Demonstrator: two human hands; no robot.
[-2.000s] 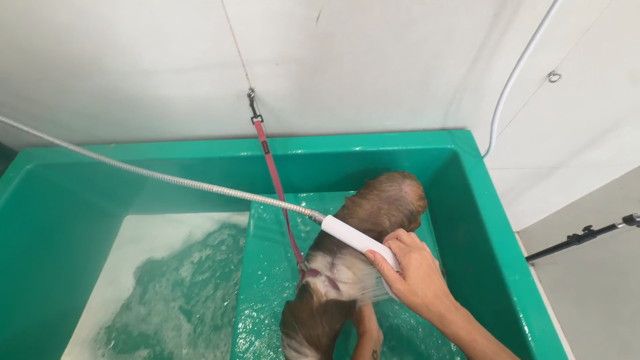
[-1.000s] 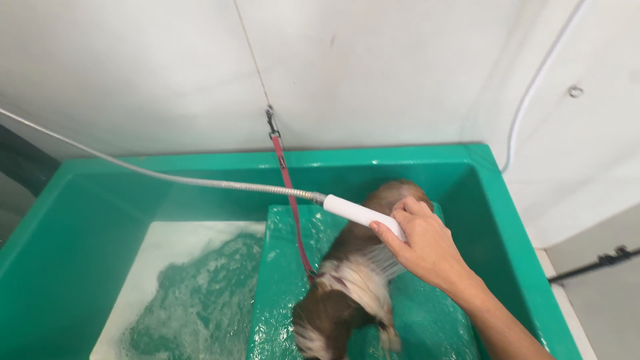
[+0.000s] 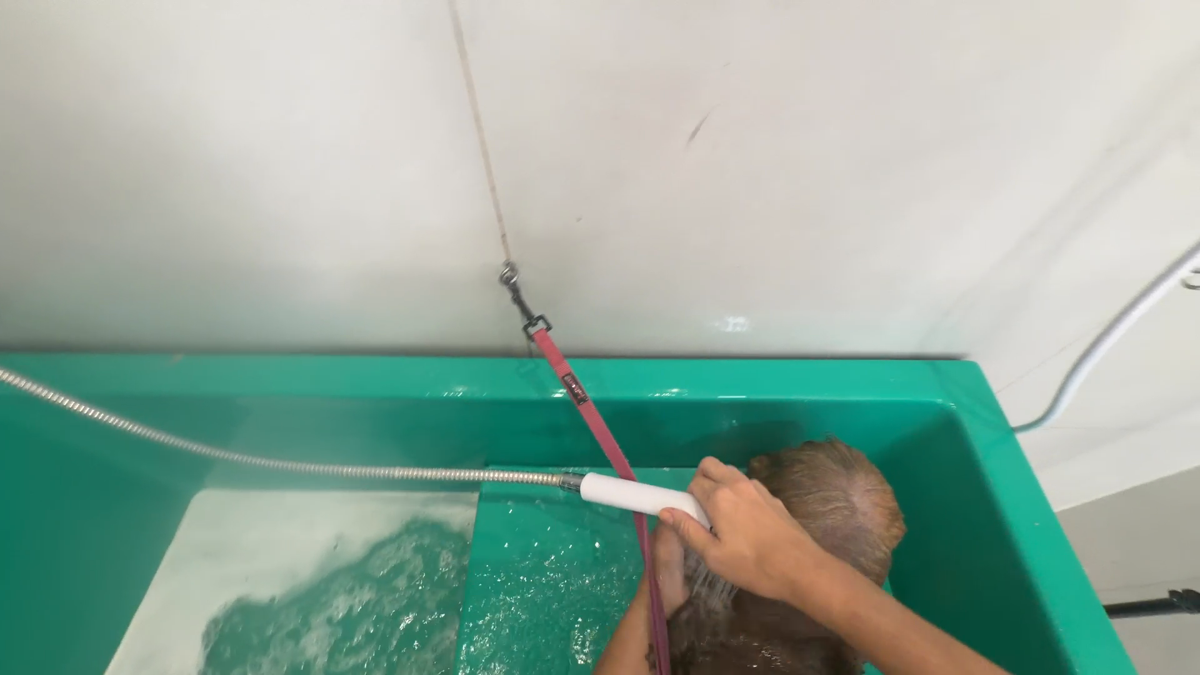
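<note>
A wet brown dog (image 3: 834, 506) stands at the right of a green tub (image 3: 806, 375), its lower part cut off by the frame's bottom edge. My right hand (image 3: 745, 525) grips a white shower head (image 3: 637, 497), and water sprays from it onto the dog. Just below the shower head, my left hand (image 3: 669, 567) is at the dog's side, partly hidden behind the pink leash (image 3: 600, 427) and the spray; its fingers are not clearly seen. The leash runs down in front of the left wrist.
A metal shower hose (image 3: 281, 464) crosses the tub from the left. The leash's metal clip (image 3: 521, 300) hangs from a thin cord on the white wall. Water lies over the tub's lower floor at left. A white hose (image 3: 1106, 347) and a black rod (image 3: 1153, 606) are at right.
My left hand, out of sight one second ago, now shows beside the dog under the shower head. The spray falls nearer the left hand. The view has shifted.
</note>
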